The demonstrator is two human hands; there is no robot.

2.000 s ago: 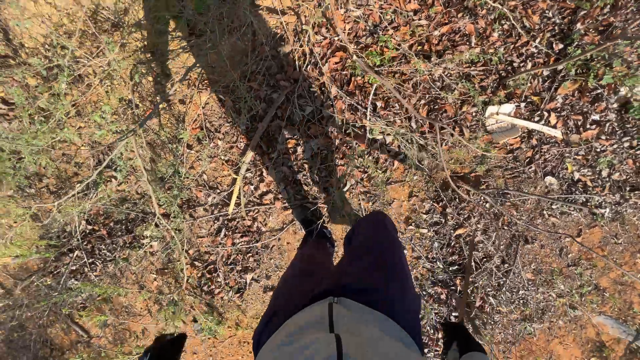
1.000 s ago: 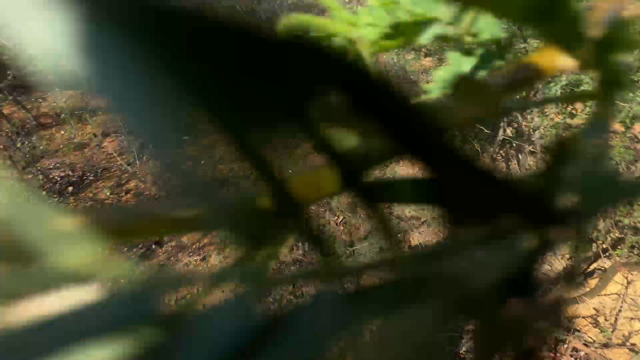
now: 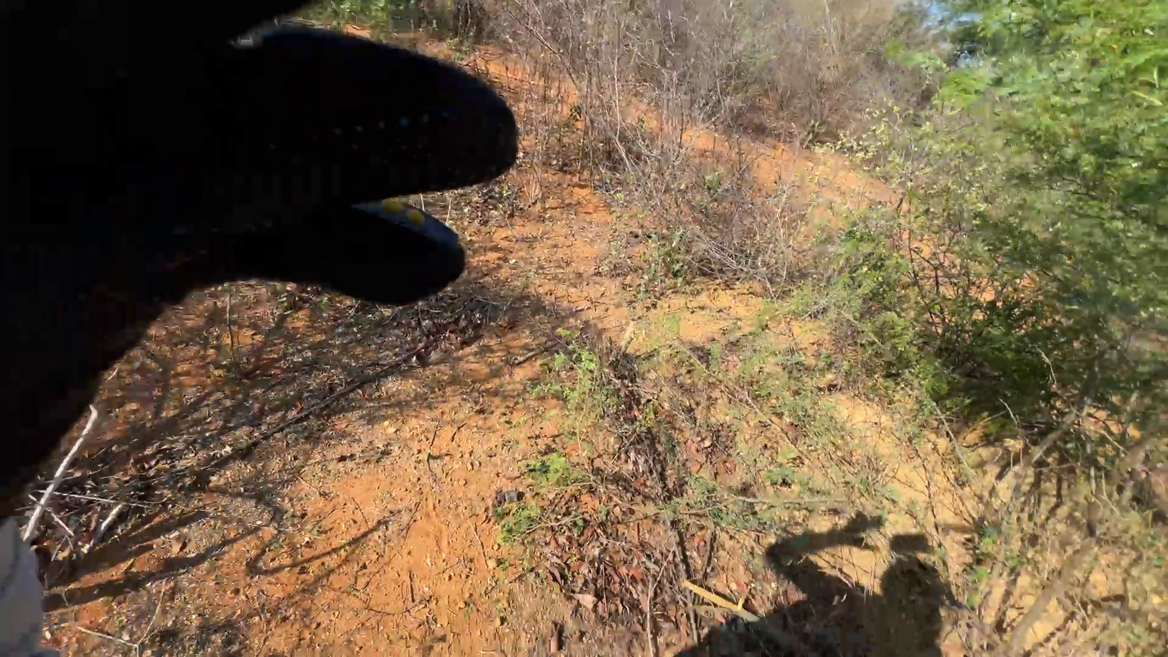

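My left hand [image 3: 246,173], in a dark glove with small yellow dots, fills the upper left of the head view, very close to the camera. Its fingers point right, with a gap between two of them, and nothing shows in it. A pale sleeve cuff edge [image 3: 18,593] shows at the lower left border. My right hand is out of view. At the lower right the shadow [image 3: 858,593] of a person with a raised arm falls on the ground.
Orange dirt [image 3: 429,520] with dry leaves and twigs slopes upward. Leafless brush [image 3: 693,119] stands at the back, and a green leafy bush [image 3: 1031,255] at the right. Pale dry branches [image 3: 64,474] lie at the left. A yellowish stick [image 3: 721,600] lies near the bottom.
The view has swung up from my legs and the ground to the slope. Blurred leaves and stems close to the camera are gone, and my gloved left hand now fills the upper left.
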